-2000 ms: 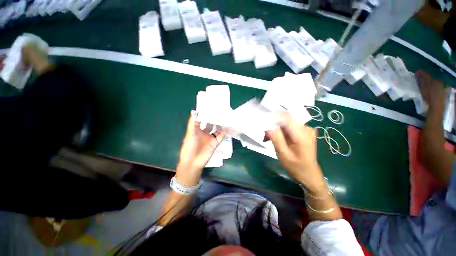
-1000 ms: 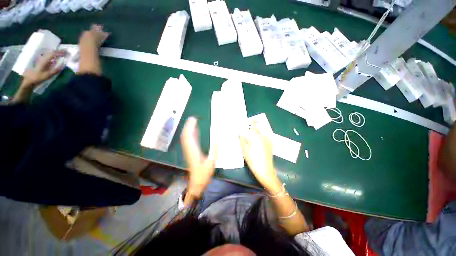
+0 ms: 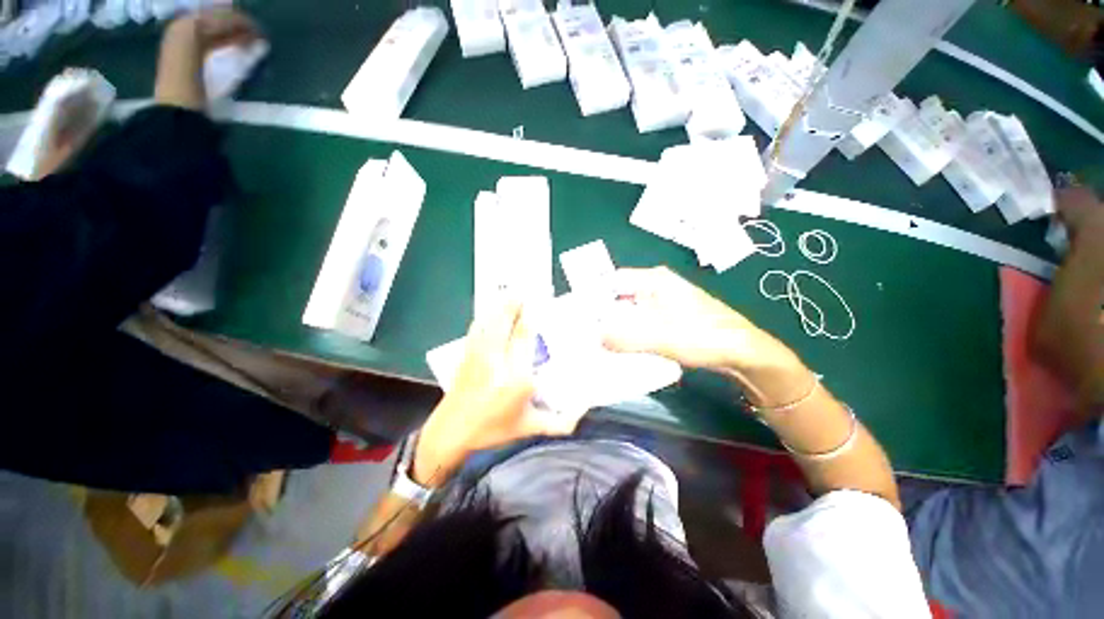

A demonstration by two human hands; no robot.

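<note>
My left hand (image 3: 478, 385) and my right hand (image 3: 666, 317) are both on a white folding carton (image 3: 593, 369) held low over the bench's near edge. A blue-purple print shows on it between the hands; its outline is overexposed. White carton blanks (image 3: 512, 236) lie just beyond my left hand, partly hidden by it. A small white card (image 3: 588, 262) lies beyond my right hand. An erected carton (image 3: 367, 248) with a blue-purple oval picture lies to the left, its pointed flap open at the far end.
White folded papers (image 3: 702, 200) lie beside a slanting grey post (image 3: 847, 103). Rubber bands (image 3: 809, 302) lie to their right. Erected cartons (image 3: 590, 61) stand in a fanned row beyond the white strip (image 3: 496, 148). Co-workers' arms reach in at left and right. An open brown box (image 3: 164, 526) is on the floor.
My hands have moved from the flat blanks to a carton now held at the near edge. The card near my right hand has shifted or turned. The left co-worker's hands have moved.
</note>
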